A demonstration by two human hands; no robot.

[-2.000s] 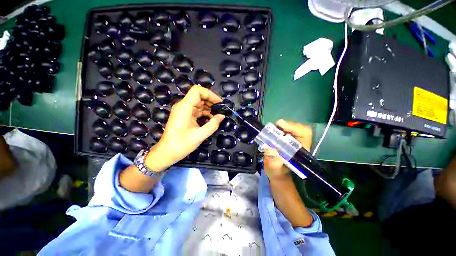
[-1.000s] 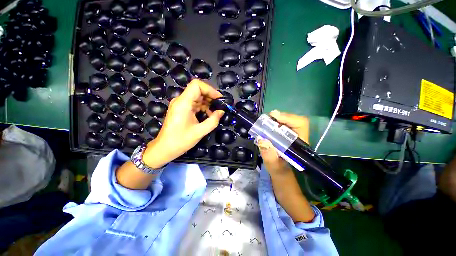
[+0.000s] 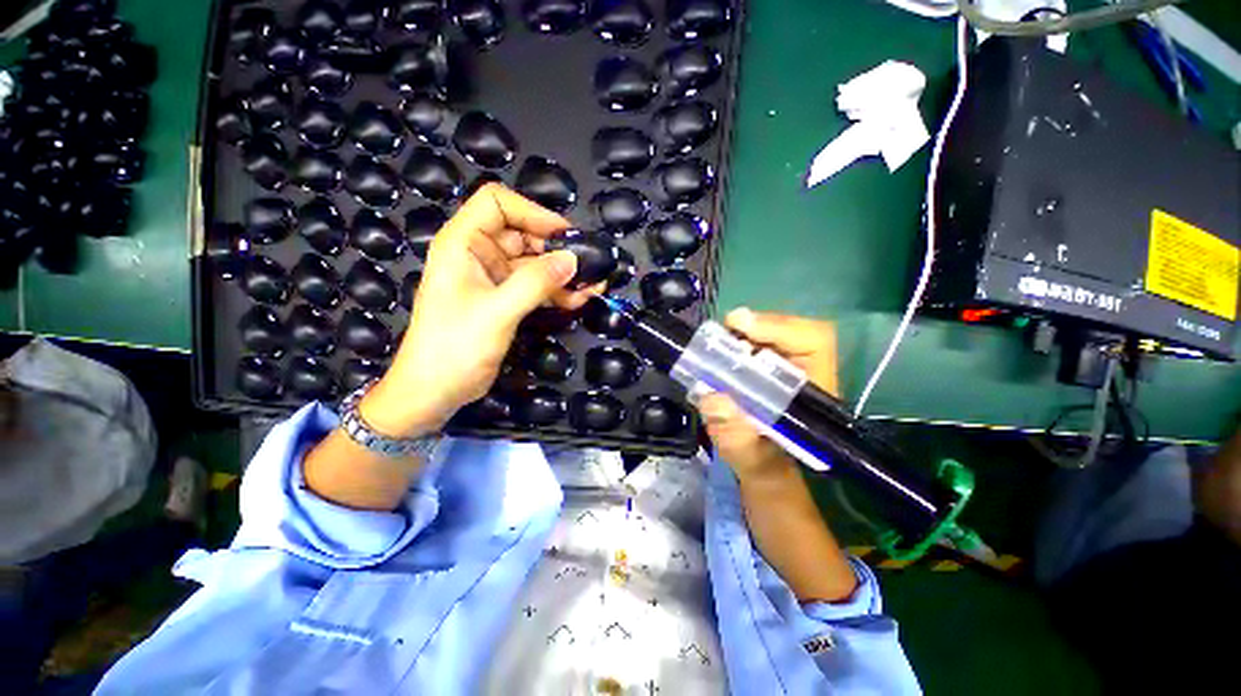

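Note:
My left hand pinches a glossy black plastic part between thumb and fingers, above the black tray. My right hand grips a thick black syringe around its clear sleeve. The syringe slants, its thin blue-looking tip pointing up-left, just below and right of the held part and apart from it. The green adapter is at its rear end. Many similar black parts lie in the tray in rows.
A heap of black parts lies left of the tray. At right stand a black controller box with a yellow label, a white cable and a crumpled white tissue. Parts of other people show at both side edges.
My left hand has moved up and left with the part, which now sits clear of the syringe tip. The syringe has hardly moved. The tray and controller shifted a little in view earlier.

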